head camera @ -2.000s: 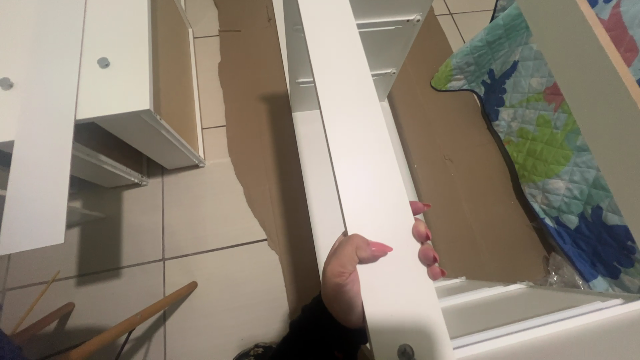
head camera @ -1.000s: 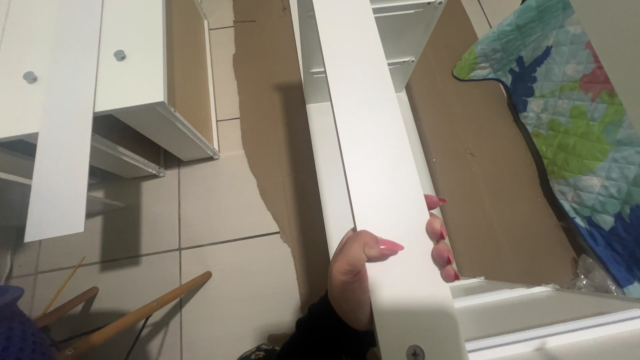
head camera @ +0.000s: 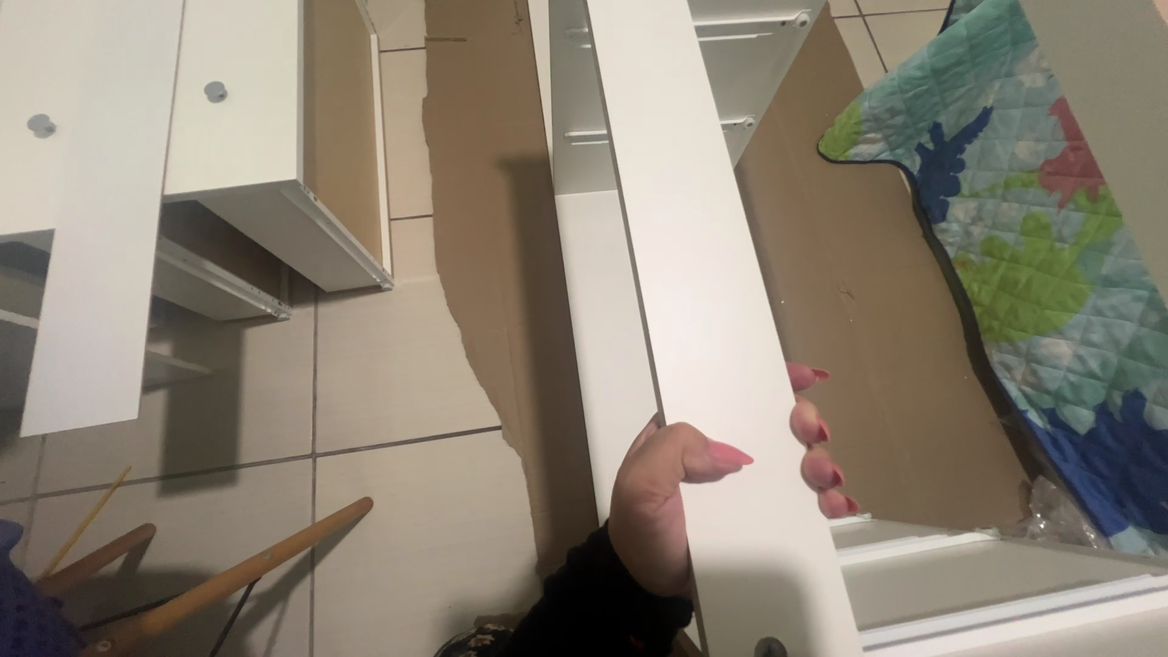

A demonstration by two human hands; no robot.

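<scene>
My left hand [head camera: 666, 502] grips a long, narrow white board [head camera: 712, 301] from below. Its thumb lies over the board's left edge and its fingertips curl round the right edge. A dark round fitting [head camera: 770, 647] sits near the board's lower end. Beneath and behind the board is a white furniture frame [head camera: 602, 301] with rails on its inner panel. Dark sleeve fabric covers the wrist. My right hand is not in view.
White drawers [head camera: 237, 137] with round knobs and another white strip [head camera: 100, 274] are at left. Cardboard [head camera: 474, 201] lies on the tiles. Wooden legs [head camera: 246, 575] are at lower left. A quilted cloth [head camera: 1031, 274] and a pale panel [head camera: 1113, 109] are at right.
The pale panel at upper right now appears wider and hides cloth that showed to its right earlier. My left hand keeps its grip on the white board. The view has shifted slightly.
</scene>
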